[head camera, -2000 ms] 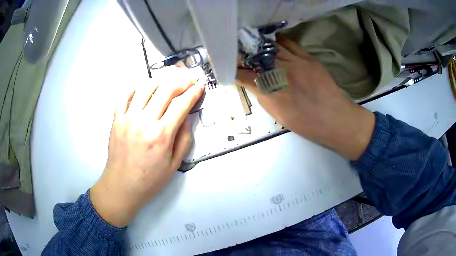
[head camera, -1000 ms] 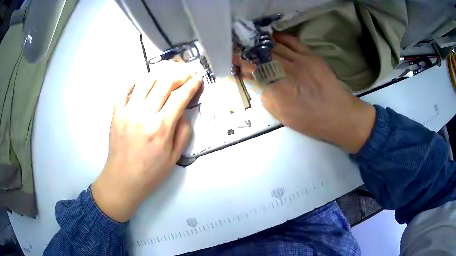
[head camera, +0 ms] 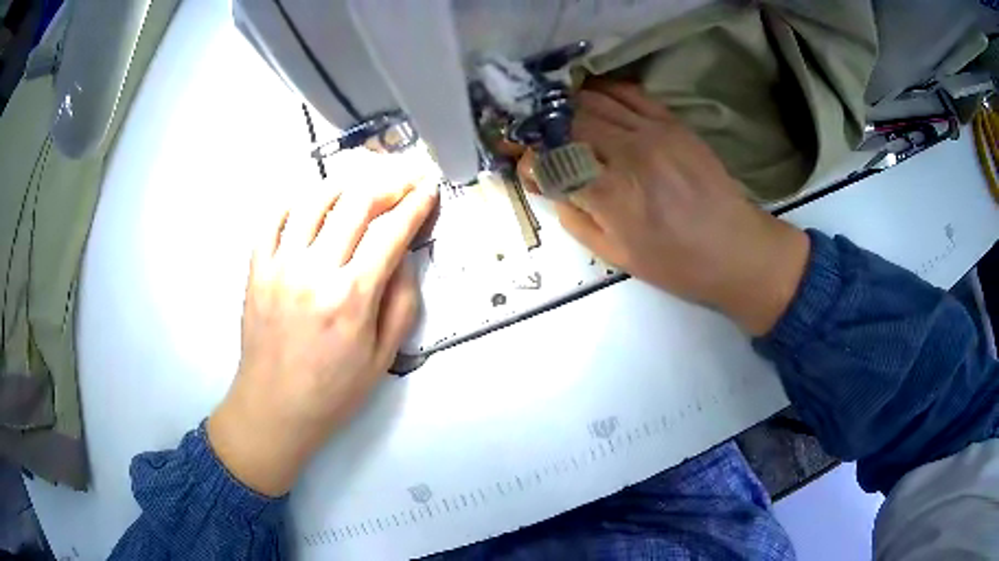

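Observation:
A khaki garment piece (head camera: 723, 104) lies bunched behind and right of the sewing machine head (head camera: 411, 77). My right hand (head camera: 668, 203) rests at its near edge, behind the knurled knob (head camera: 566, 170); its fingertips are partly hidden by the machine, and whether they grip cloth cannot be told. My left hand (head camera: 329, 290) lies palm down on the bed, left of the needle area, fingers bent and close together. Its fingertips are washed out by the lamp, and no cloth shows clearly under them. The needle plate (head camera: 471, 263) shows between my hands.
Long green pieces with grey-brown ends (head camera: 49, 318) lie at the table's left. The white table (head camera: 526, 438) has a printed ruler along its curved front edge. Dark metal tools (head camera: 904, 142) lie at the right, with yellow loops (head camera: 988, 148) at the far right.
The machine and table have shifted slightly in the view. My right hand's fingers have moved a little left, close behind the knob. My left hand stays in nearly the same place.

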